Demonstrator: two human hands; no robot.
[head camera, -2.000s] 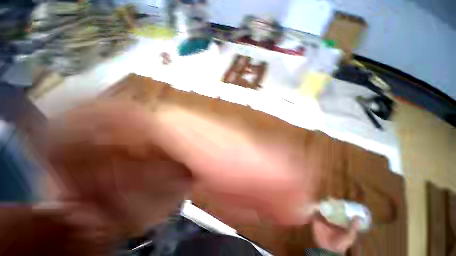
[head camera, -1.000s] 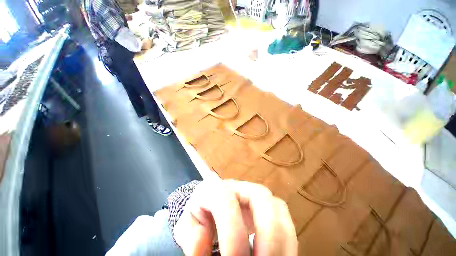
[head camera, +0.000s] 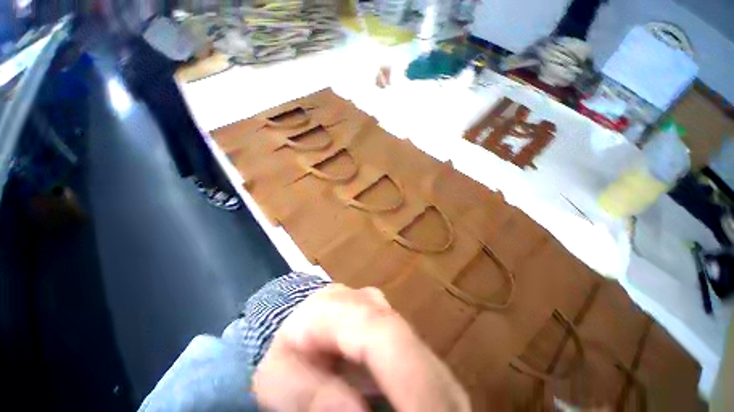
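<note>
Brown bag panels (head camera: 475, 201) lie overlapped in a long row, edges stepped, with thin D-shaped handles (head camera: 485, 306) on them. My left hand (head camera: 358, 350), in a checked sleeve cover, is large and blurred at the bottom centre, over the near left edge of the row. Its fingers are curled; a dark patch shows under them, and I cannot tell whether it holds anything. My right hand is not in view. A small whitish thing (head camera: 567, 404) is cut off by the bottom edge, too blurred to name.
Small brown strips (head camera: 511, 133) lie on white paper (head camera: 418, 121) beyond the panels. A pale yellow container (head camera: 632, 191) and a slim black tool (head camera: 703, 278) are at right. Stacked pieces (head camera: 282, 32) stand at the far end. A person's dark-clothed legs (head camera: 173, 121) are left of the table.
The view has swung and dimmed slightly, so the panels sit further left. My left hand stays low in the centre, more blurred. The bottle in my right hand, seen two seconds ago, is no longer identifiable.
</note>
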